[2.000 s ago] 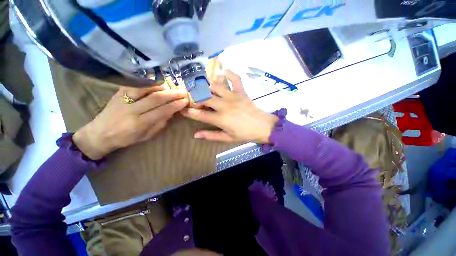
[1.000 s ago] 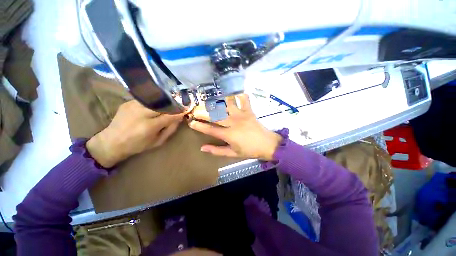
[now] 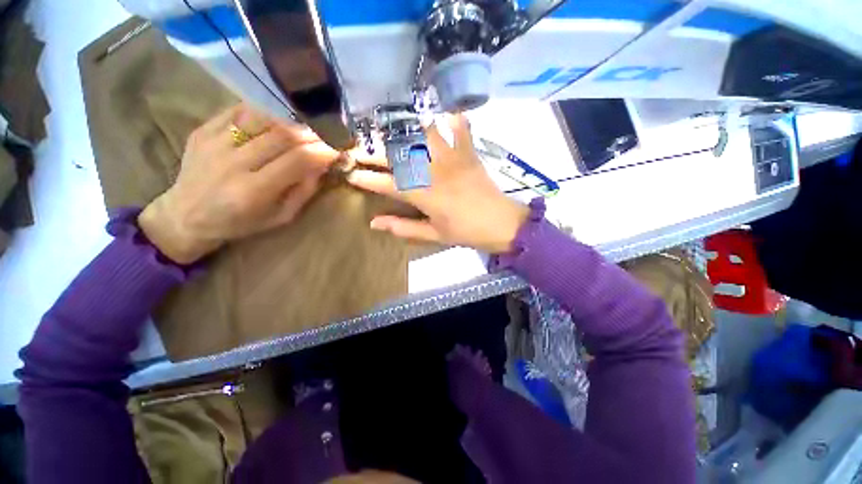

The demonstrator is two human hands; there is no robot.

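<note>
A khaki-brown garment panel (image 3: 302, 274) lies flat on the white machine table, under both hands. My left hand (image 3: 236, 184), with a ring, pinches a folded edge of the cloth just left of the needle area. My right hand (image 3: 454, 189) lies with fingers spread around the grey-blue foot attachment (image 3: 410, 163); its fingertips rest on the cloth beside the left fingertips. The presser foot and needle area (image 3: 364, 142) is small and partly hidden by the fingers. The white sewing machine head (image 3: 605, 57) with "JACK" lettering stands above.
Blue-handled thread snips (image 3: 529, 173) and a flat black rectangle (image 3: 595, 132), perhaps a phone, lie right of the needle. A control panel (image 3: 773, 161) is at the right. Khaki pieces with a zip (image 3: 184, 425) hang below the ridged table edge (image 3: 340, 326). A red crate (image 3: 742, 274) stands lower right.
The camera view has shifted, showing more of the panel's upper left corner. The left hand's back is raised more and its fingers are more curled. The right hand stays spread by the foot attachment.
</note>
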